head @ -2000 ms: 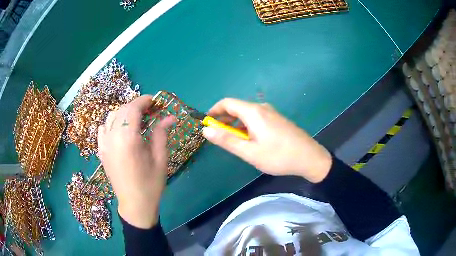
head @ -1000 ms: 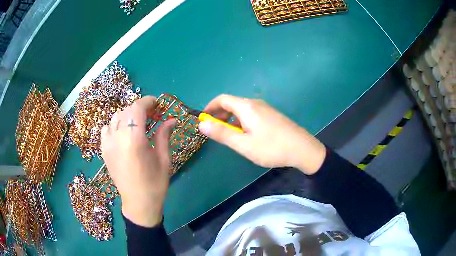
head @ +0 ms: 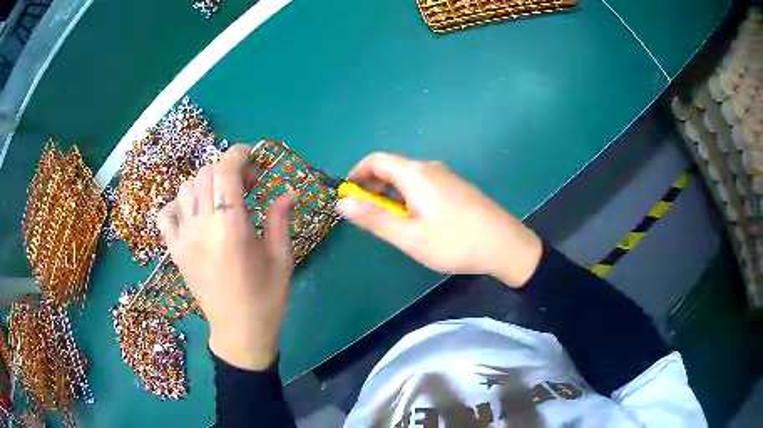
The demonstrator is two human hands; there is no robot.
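Note:
The gold-copper parts frame [head: 303, 196] lies in front of me on the green surface, partly hidden under my left hand. My left hand [head: 238, 234] is over its left part, thumb and fingers apart; whether the fingertips grip it is hard to tell. My right hand [head: 435, 216] is shut on the side cutters [head: 374, 201], yellow handle showing, with the dark jaws at the frame's upper right edge. The large pile of cut parts [head: 155, 196] lies left of the frame. The small pile of cut parts [head: 152, 351] lies nearer me.
Empty sprues [head: 60, 221] are stacked at far left, with another lattice stack [head: 46, 351] below. An uncut sprue stack [head: 494, 12] is at the far side. A few loose parts [head: 207, 7] lie beyond the pale strip [head: 197, 79]. Beige trays [head: 728, 167] stand at right.
The parts frame shows more of its grid and lies slightly higher in view. My left hand has shifted a little over it. The cutters stay in my right hand at its edge.

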